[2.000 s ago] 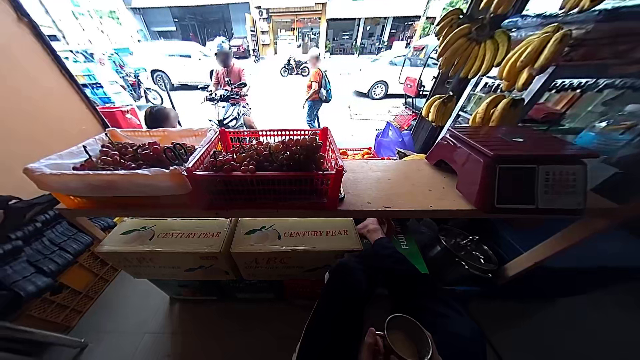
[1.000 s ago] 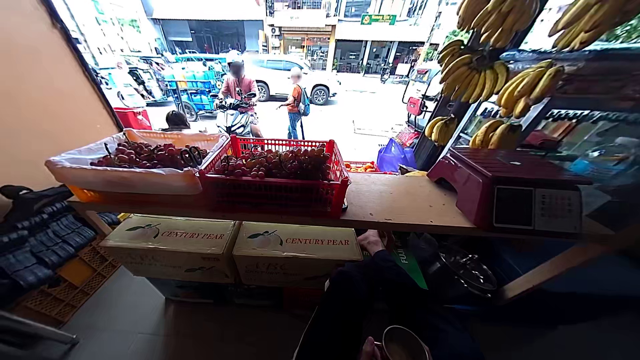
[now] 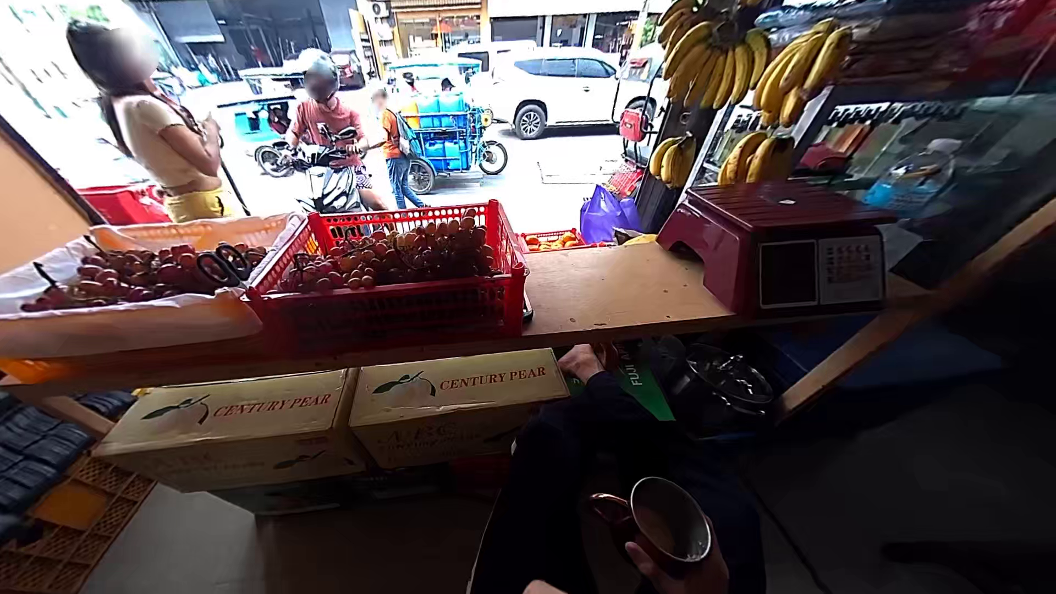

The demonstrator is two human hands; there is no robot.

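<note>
A metal mug (image 3: 671,524) with a reddish outside and a pale brown drink inside is tilted at the bottom, its handle pointing left. My right hand (image 3: 681,569) grips its body from below and the right. Only a small piece of my left hand (image 3: 540,587) shows at the bottom edge, left of the mug; its fingers are hidden. Dark-clothed legs (image 3: 553,487) lie beneath. Beyond them, a bare foot or hand (image 3: 582,361), I cannot tell which, is beside a green printed carton (image 3: 648,384) under the counter.
Grapes fill a red crate (image 3: 396,301) and a lined crate (image 3: 132,318), where black-handled scissors (image 3: 224,266) lie. A red weighing scale (image 3: 780,247) stands on the wooden counter (image 3: 619,289); bananas (image 3: 718,66) hang above. Pear cartons (image 3: 458,392) and a lidded pot (image 3: 726,384) sit below. People and vehicles are outside.
A person in a pale top now stands at the left outside, where only a dark-haired head showed earlier. The cart with blue containers has moved right, past the motorcycle. The mug stays in my right hand.
</note>
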